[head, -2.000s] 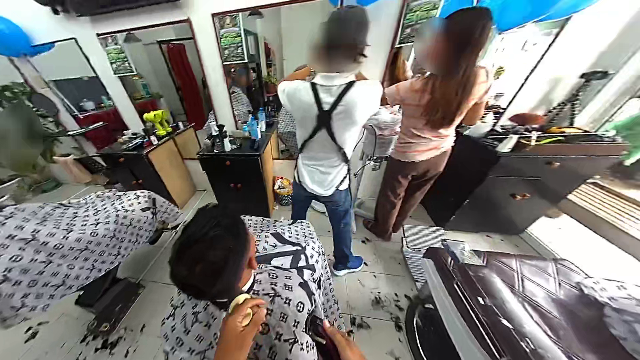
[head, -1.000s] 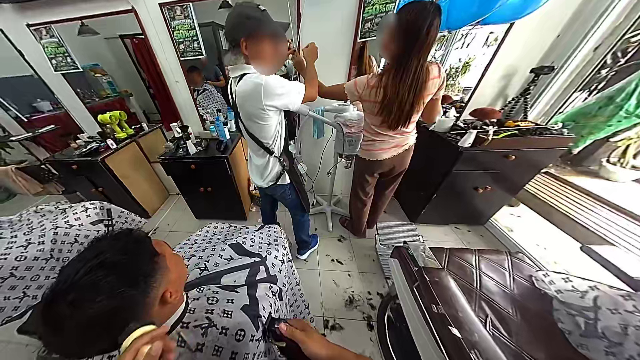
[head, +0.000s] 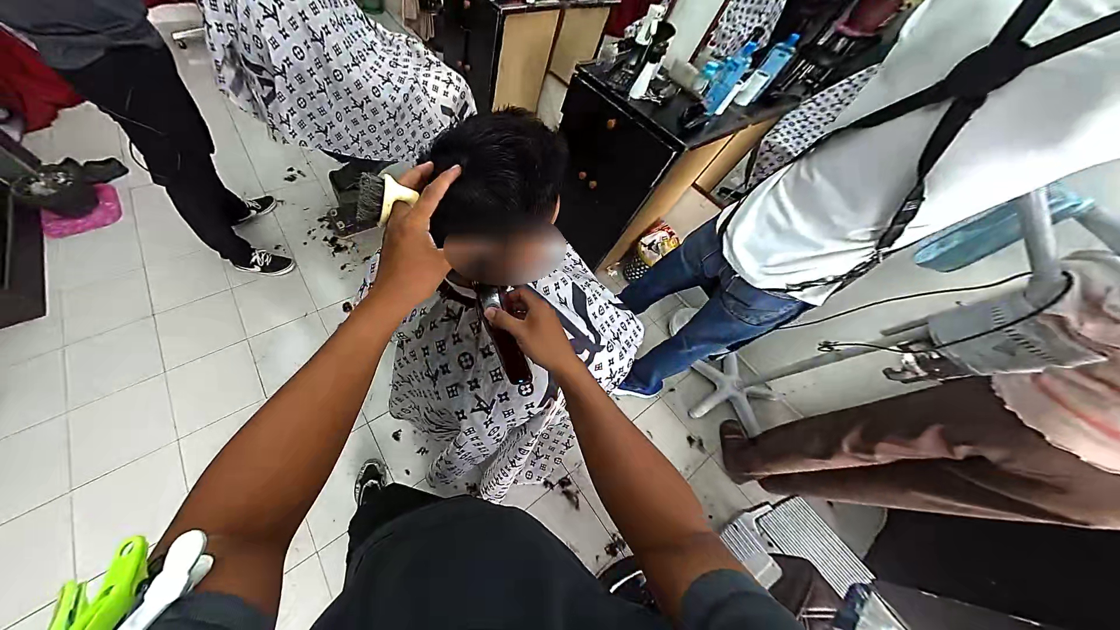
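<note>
My left hand [head: 413, 241] holds a neck duster brush [head: 382, 199] with a pale handle, while its fingertips rest on the dark hair [head: 499, 166] of a seated person. In my right hand [head: 532, 328] is a dark red hair clipper [head: 507, 346], its head end up near the person's neck below the face. A white cape [head: 472, 376] with a black monogram pattern covers the seated person. Whether the clipper touches skin is hidden.
A black-topped cabinet [head: 634, 96] with bottles stands behind the seated person. A person in a white shirt [head: 840, 201] stands close on the right, near a wheeled stand [head: 731, 389]. Another caped person [head: 341, 79] is at the back left. Cut hair lies on the tiles [head: 332, 236].
The view has swung down and to the left. My right hand has brought the clipper up from over the cape to near the person's neck. My left fingers are now on the hair.
</note>
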